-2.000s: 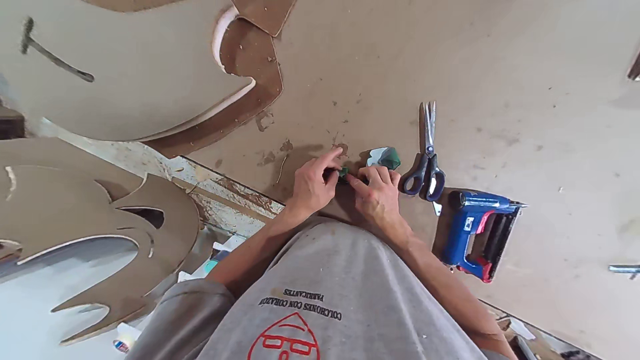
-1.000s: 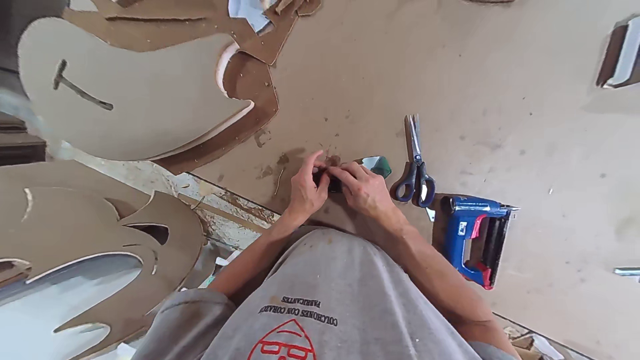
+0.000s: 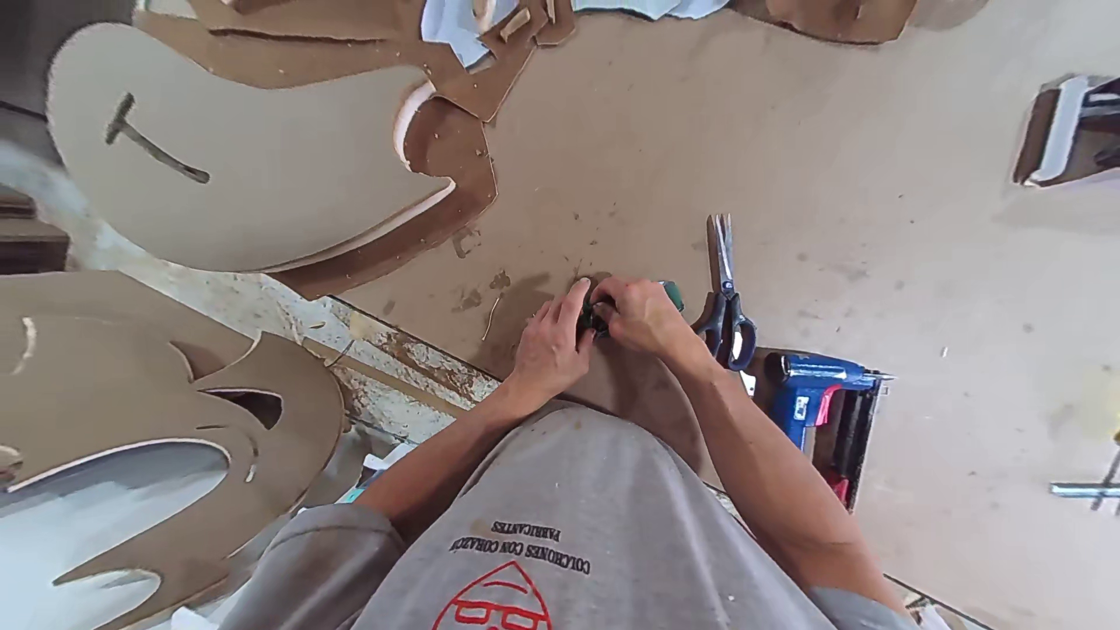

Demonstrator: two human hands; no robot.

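Close to the table edge, my left hand (image 3: 553, 348) and my right hand (image 3: 646, 317) meet around a small dark green object (image 3: 598, 317), mostly hidden by the fingers. My left hand grips it from the left, while the right fingertips pinch at its top. What it is, I cannot tell. A green item (image 3: 672, 295) shows just behind my right hand. Scissors (image 3: 725, 297) with dark handles lie to the right of that hand, blades pointing away from me. Further right is a blue pneumatic staple gun (image 3: 814, 385) on its side.
A cut-out board shape (image 3: 262, 166) with a curved slot lies at the left over brown board pieces (image 3: 472, 144). Another cut board (image 3: 289, 376) is at lower left. White scraps (image 3: 455, 31) lie at the far side. A dark-and-white object (image 3: 1054, 131) stands at upper right.
Both hands stay together around the small object, with the fingers shifting on it. The view has moved somewhat, showing more of the table's far side.
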